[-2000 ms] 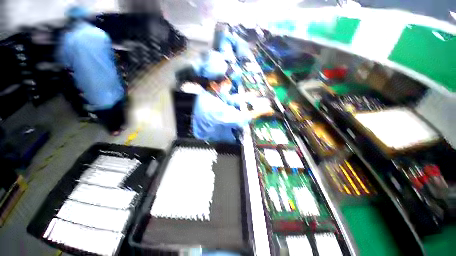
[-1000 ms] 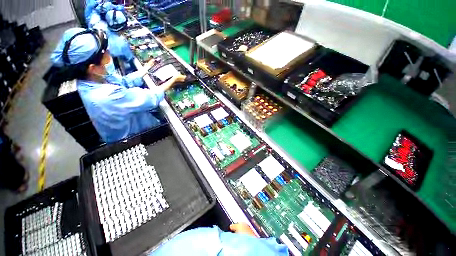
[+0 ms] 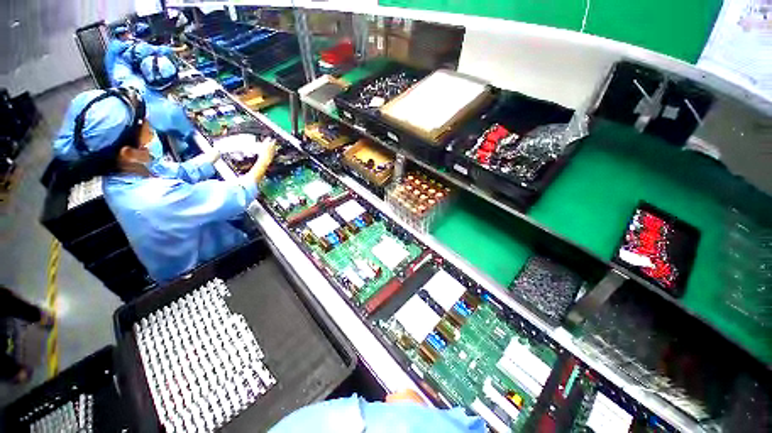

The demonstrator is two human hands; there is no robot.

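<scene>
A green circuit board (image 3: 465, 348) crowded with parts lies in a dark carrier on the conveyor in front of me. White flat blocks, blue components and white strips stand on it. Part of one hand, apparently my left hand (image 3: 406, 397), shows small at the bottom centre by the conveyor's near edge, above my blue sleeves (image 3: 364, 416). Its fingers are mostly hidden, so I cannot tell whether it holds anything. My right hand is not visible.
Black bin (image 3: 317, 372) with rows of silver-white parts, left of the conveyor (image 3: 334, 317). Capped worker (image 3: 173, 207) beyond it, hands over the line. Right shelves hold a red-part tray (image 3: 656, 247), a bin with a plastic bag (image 3: 516, 156) and a blister tray (image 3: 416, 201).
The view has swung right and tilted from the aisle and bins toward the boards and shelves. Over the last second it shifts slightly. The other worker's hands have drawn closer together.
</scene>
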